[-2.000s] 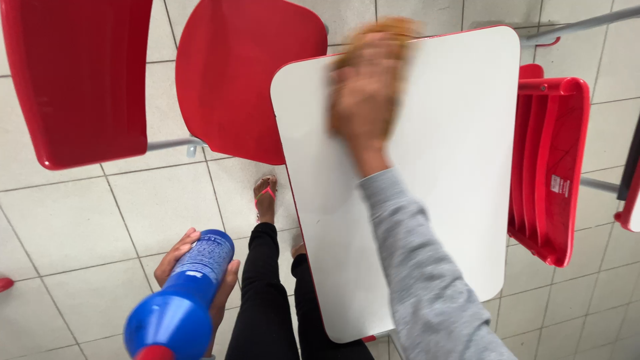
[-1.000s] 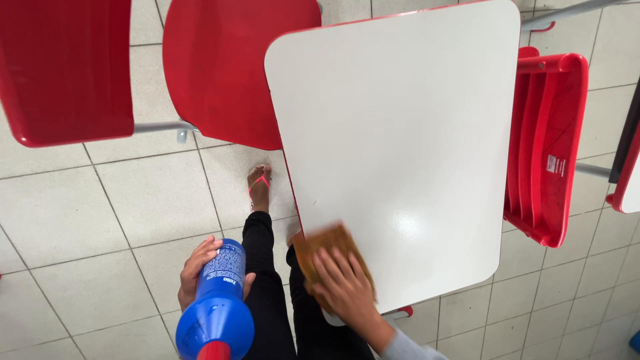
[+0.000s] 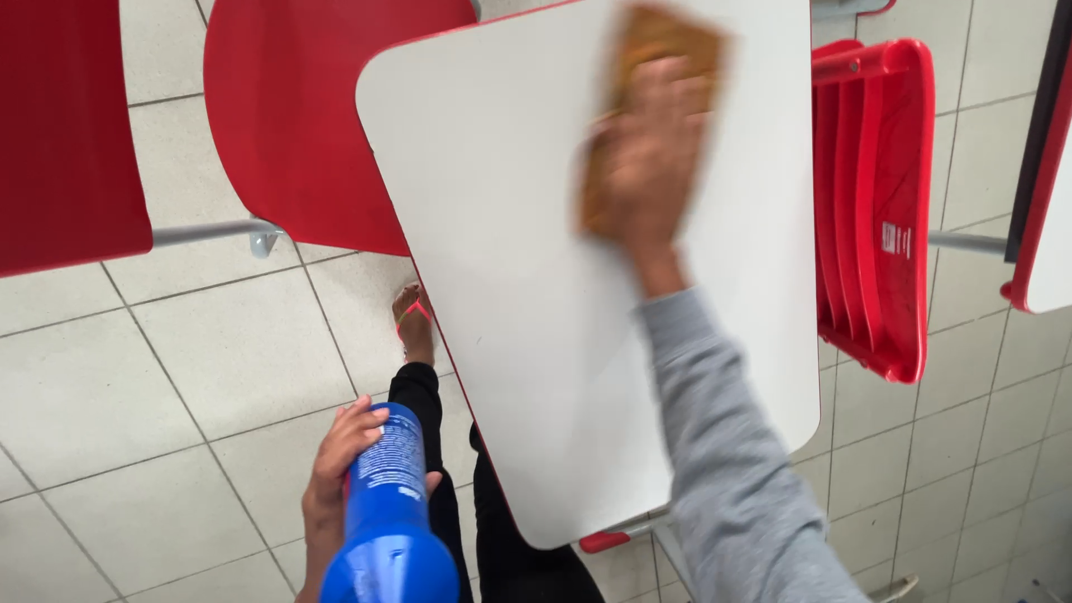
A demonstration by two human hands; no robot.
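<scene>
My right hand (image 3: 653, 159), blurred by motion and in a grey sleeve, presses flat on a brown-yellow cloth (image 3: 670, 42) on the white top of a school desk (image 3: 536, 293), toward its far side. The fingers lie over the cloth. At lower left my left hand (image 3: 339, 461) is wrapped round a blue plastic bottle (image 3: 389, 469) with white writing, beside the desk's left edge. The bottle's wider blue end points toward me.
A red chair seat (image 3: 310, 117) adjoins the desk's upper left edge, with a red backrest (image 3: 67, 134) farther left. Another red chair (image 3: 879, 209) stands against the right side. Part of another desk (image 3: 1051, 226) shows at far right. My sandalled foot (image 3: 414, 327) is on the tiled floor.
My right hand, with the cloth, has moved from the desk's near left corner to its far part. My left hand still holds the blue bottle.
</scene>
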